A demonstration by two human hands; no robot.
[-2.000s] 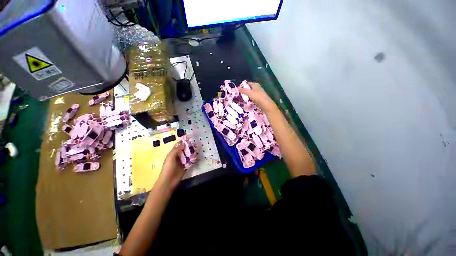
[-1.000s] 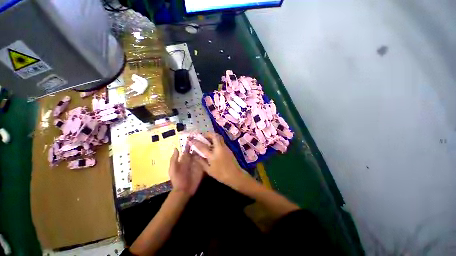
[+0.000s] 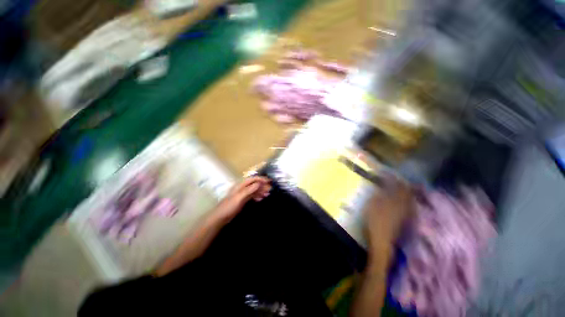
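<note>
The picture is strongly blurred. My left hand (image 3: 253,188) is at the near left edge of the bench, fingers curled; whether it holds anything cannot be told. My right hand (image 3: 387,207) is a blur at the right side of the yellow pad (image 3: 319,179), beside the heap of pink units (image 3: 446,247) in the blue tray (image 3: 398,278). Whether it holds a unit cannot be told. Dark blocks (image 3: 358,168) lie on the pad's far side. Another pile of pink units (image 3: 297,90) lies on the brown sheet (image 3: 226,124).
A pale tray or box (image 3: 102,247) with several pink units stands at the left. The green conveyor (image 3: 148,111) runs behind it, with white pieces on it. The taped cardboard box (image 3: 402,121) is beyond the pad. A bright screen edge (image 3: 557,145) shows at far right.
The view has swung to the left and tilted, bringing the pale tray and conveyor into sight. My hands, together one second ago, are now apart, the left at the bench edge.
</note>
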